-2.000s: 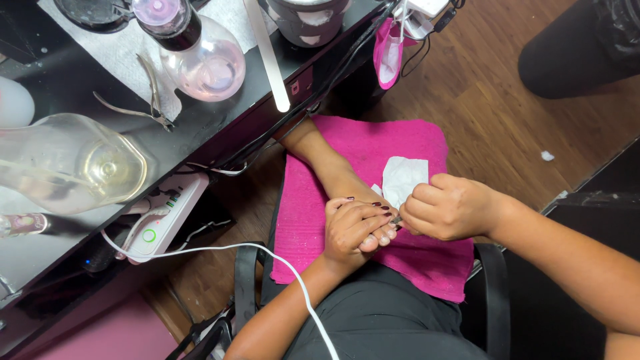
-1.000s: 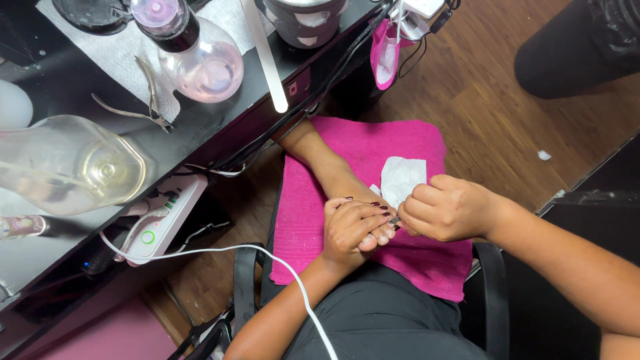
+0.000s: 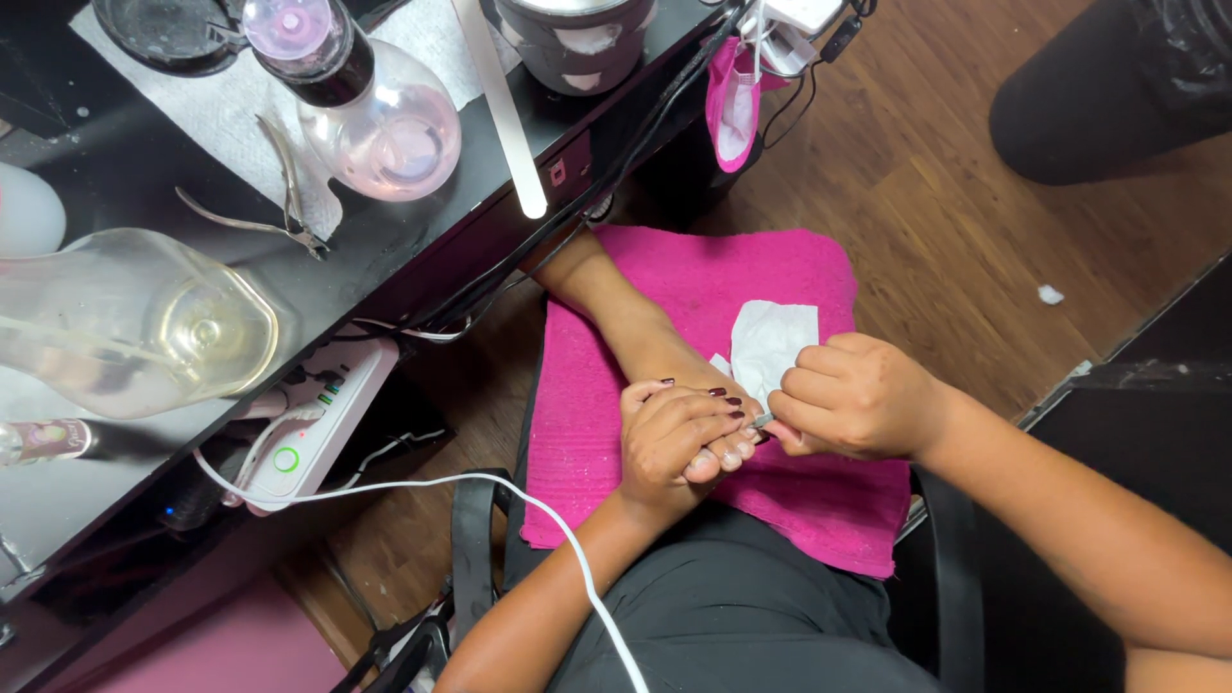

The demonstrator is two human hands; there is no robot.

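Note:
Another person's bare foot (image 3: 664, 351) rests on a pink towel (image 3: 597, 423) over my lap. My left hand (image 3: 674, 443) is wrapped around the front of the foot, its dark-painted nails lying across the toes. In my right fist (image 3: 852, 399) is a small metal tool (image 3: 762, 421), its tip at the toes beside my left fingertips; its kind is hidden by my fingers. A white tissue (image 3: 770, 346) lies on the towel just beyond my right hand.
The black table at left bears cuticle nippers (image 3: 289, 207), a pink pump bottle (image 3: 385, 144), a clear bottle (image 3: 144, 327), a nail file (image 3: 505, 115) and a grey pot (image 3: 577, 43). A white cable (image 3: 539, 505) crosses my left forearm. A black bin (image 3: 1107, 96) stands at right.

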